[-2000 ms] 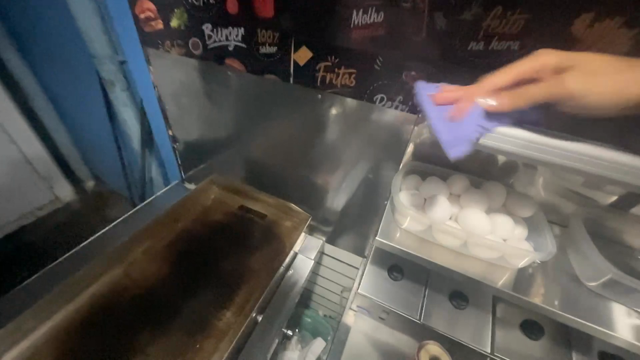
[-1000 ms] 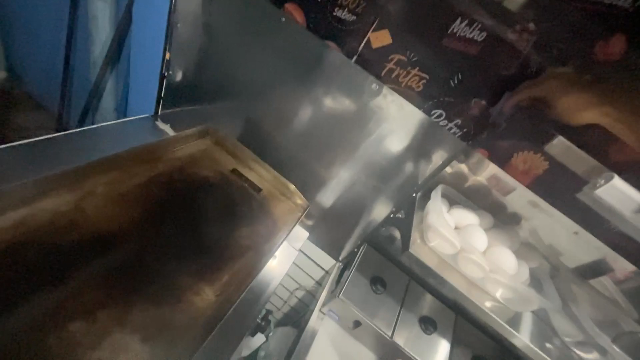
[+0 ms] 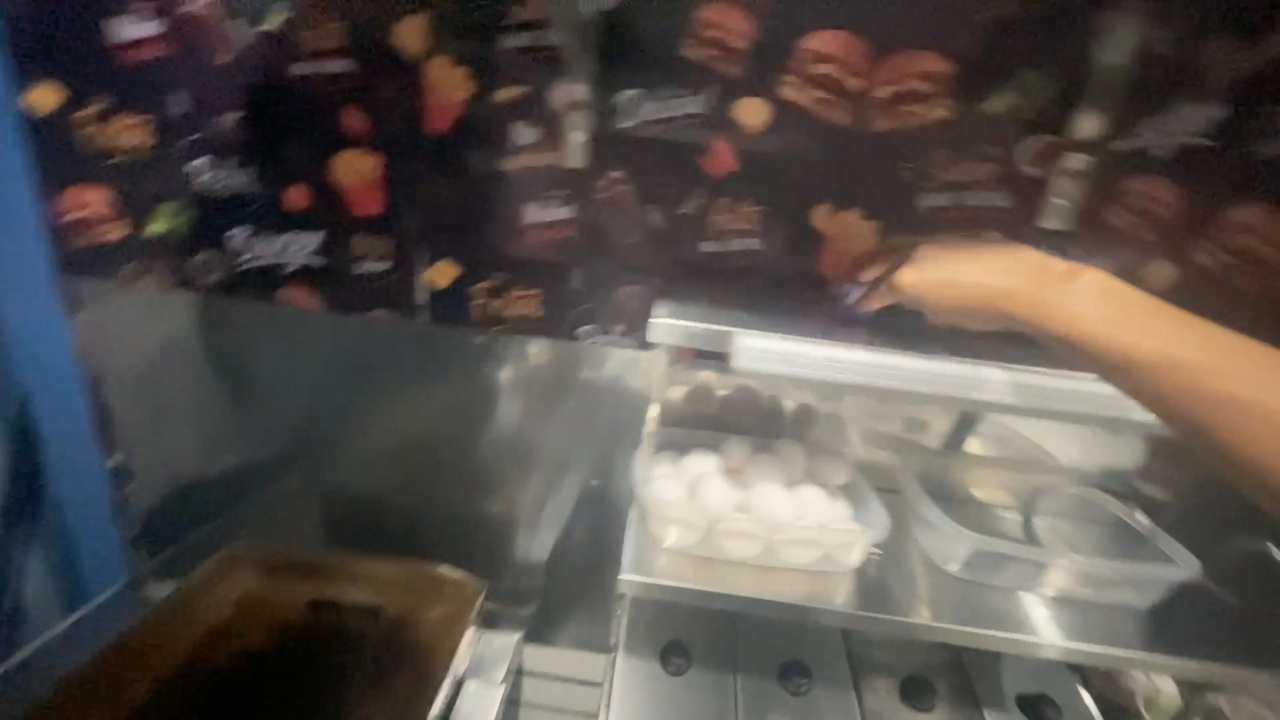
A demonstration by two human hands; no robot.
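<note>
My right hand [image 3: 930, 285] reaches in from the right, in front of the dark printed wall and above the raised metal edge [image 3: 900, 372] of the steel shelf. It is blurred; a small bluish-purple bit of cloth [image 3: 854, 293] shows at the fingertips, the rest of it hidden. Below and left of the hand, white eggs [image 3: 765, 500] fill a clear plastic container [image 3: 750, 548] on the shelf. Beside it stands a second clear plastic container [image 3: 1060, 575], with what it holds too blurred to name. My left hand is out of view.
A browned griddle [image 3: 440, 590] lies at the lower left, with a steel splash panel [image 3: 400, 440] behind it. Steel lids with black knobs [image 3: 795, 678] line the front below the shelf. A blue post [image 3: 50, 330] stands at the far left.
The view has swung, now showing more of the printed wall. My right hand, seen with the purple cloth two seconds ago and not clearly visible one second ago, is in plain view again above the shelf.
</note>
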